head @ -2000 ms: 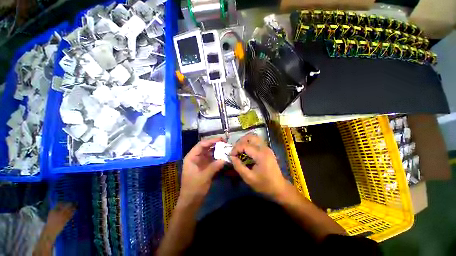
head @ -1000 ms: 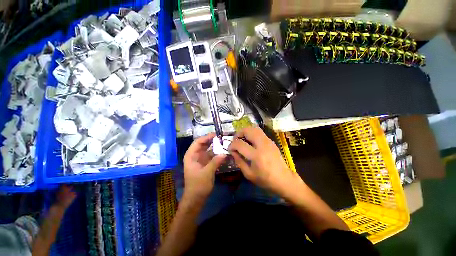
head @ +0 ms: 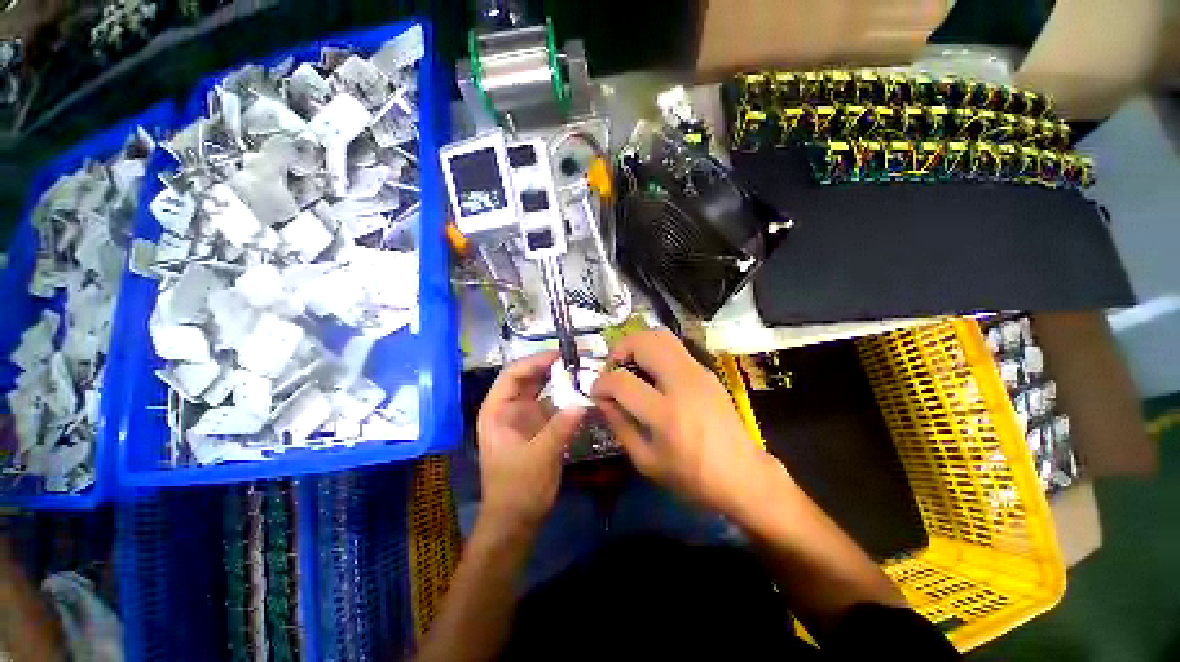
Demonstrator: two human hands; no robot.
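Observation:
A white plastic housing [head: 567, 387] is between my two hands, under the tip of the soldering iron [head: 564, 330]. My left hand [head: 520, 433] grips its left side with thumb and fingers. My right hand [head: 666, 407] has its fingertips at the right side of the housing; whatever it pinches there is hidden by the fingers. The iron hangs from the white soldering machine [head: 538, 220] with a small dark display and orange knobs. The metal tray below is mostly covered by my hands.
Blue trays [head: 440, 298] of white housings stand left. A black fan [head: 692, 230] is beside the machine. A black mat [head: 932, 252] carries rows of boards. A yellow crate [head: 977, 453] is right, a blue crate [head: 311, 569] lower left. Another person's blurred arm [head: 29, 614] is lower left.
The housing has come up to the iron tip, and my right hand has moved slightly up and inward. The dark and yellow part seen by my right fingers earlier is now hidden. The other person's arm moved left.

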